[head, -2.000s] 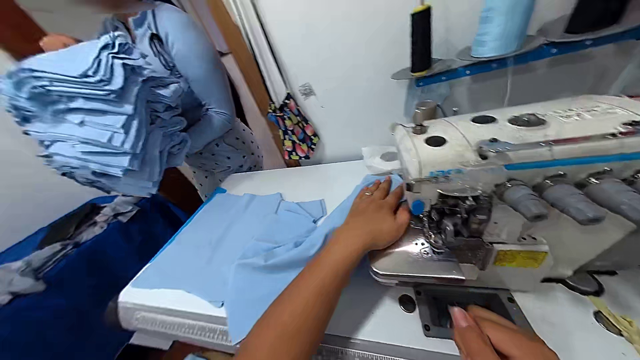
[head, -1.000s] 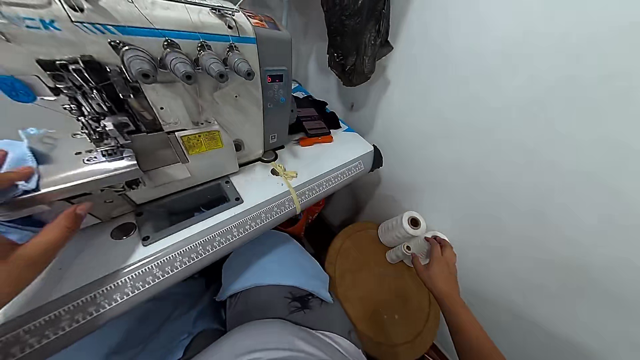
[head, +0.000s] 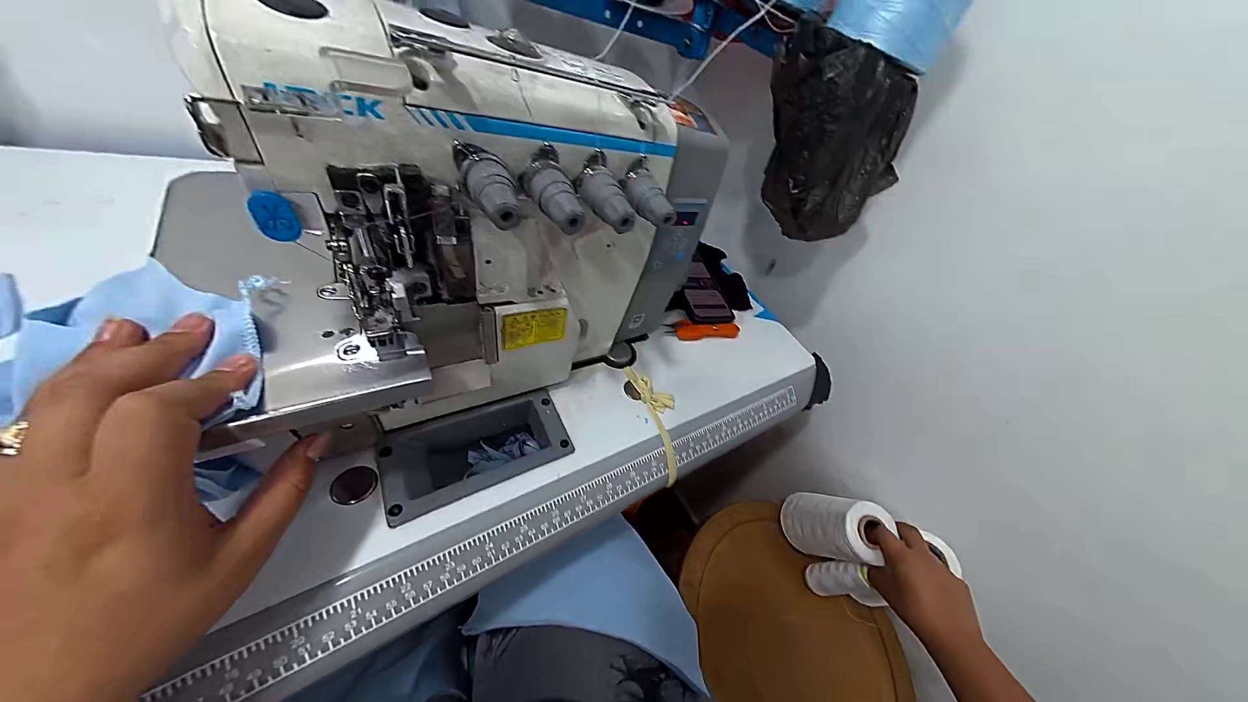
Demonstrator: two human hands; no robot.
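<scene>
My left hand [head: 127, 487] lies with spread fingers on light blue fabric [head: 146, 322], whose overlocked edge rests on the metal plate of a white overlock sewing machine [head: 546, 214]. At the lower right my right hand [head: 921, 585] has its fingers at a white thread cone [head: 824, 525], beside a smaller spool [head: 836, 578] and another white cone partly behind the hand. They lie on a round brown stool seat [head: 751, 595]. Whether the fingers grip a cone cannot be told. Another light blue fabric piece [head: 595, 595] lies over my lap.
A measuring tape [head: 526, 526] runs along the table's front edge, with a yellow tie [head: 663, 419] around it. An orange-handled tool [head: 707, 331] and a phone [head: 707, 292] lie right of the machine. A black plastic bag [head: 834, 127] hangs by the wall.
My right hand has gone from beside the machine's front to the thread cones on the stool. My left hand stays on the blue fabric. The view has swung right.
</scene>
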